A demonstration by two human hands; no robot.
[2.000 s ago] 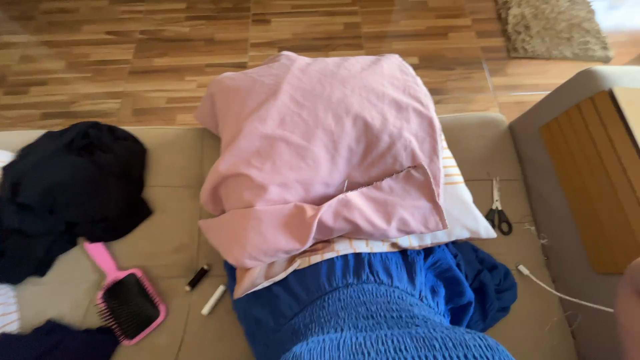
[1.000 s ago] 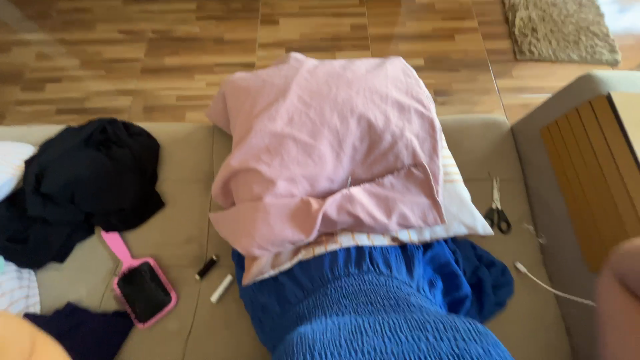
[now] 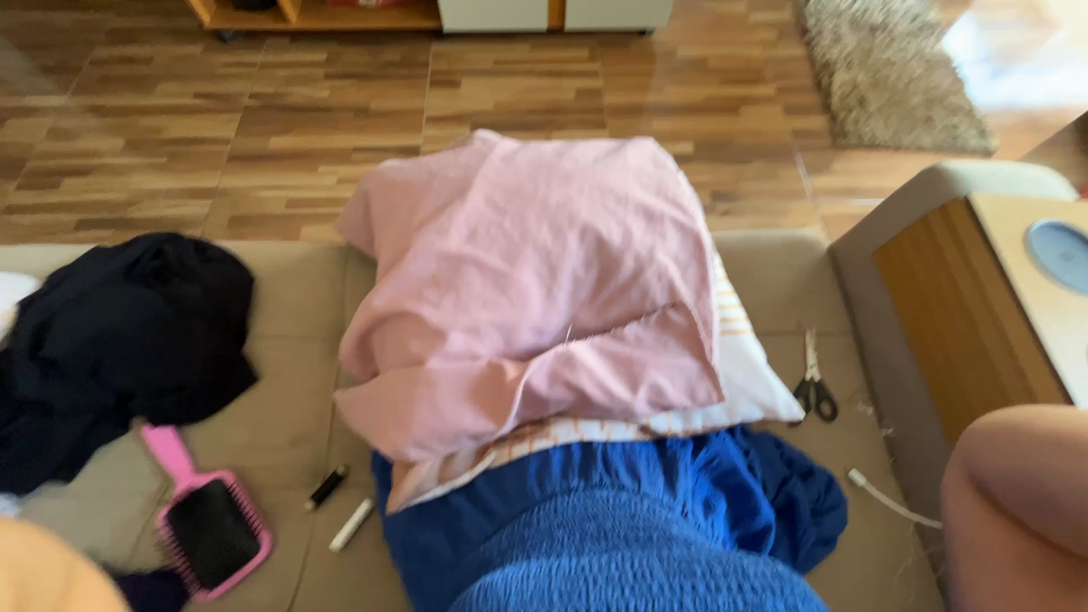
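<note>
Neither of my hands is in the picture; only a bare part of an arm shows at the lower left edge and another at the lower right. Pink cloth [image 3: 544, 246] lies draped over a white pillow with orange lines [image 3: 735, 374] on my lap, above my blue smocked garment [image 3: 629, 544]. The cloth's near edge is folded over, and a needle [image 3: 569, 335] stands at the fold. To the left on the seat are a black thread spool [image 3: 326, 488] and a white one [image 3: 351, 525]. Scissors with black handles [image 3: 814, 398] lie to the right of the pillow.
A pink hairbrush [image 3: 212, 534] and black clothing [image 3: 127, 340] lie left on the beige sofa [image 3: 289, 289]. At right are a white cable [image 3: 892, 503] and the armrest with a wooden tray [image 3: 977, 297] bearing a round grey-blue object [image 3: 1061, 253]. Beyond are a rug [image 3: 892, 76] and cabinet [image 3: 544, 15].
The view has tilted up, so the cabinet now shows. The arm part at the right edge shows more than before. The pink cloth, scissors and spools lie as they did.
</note>
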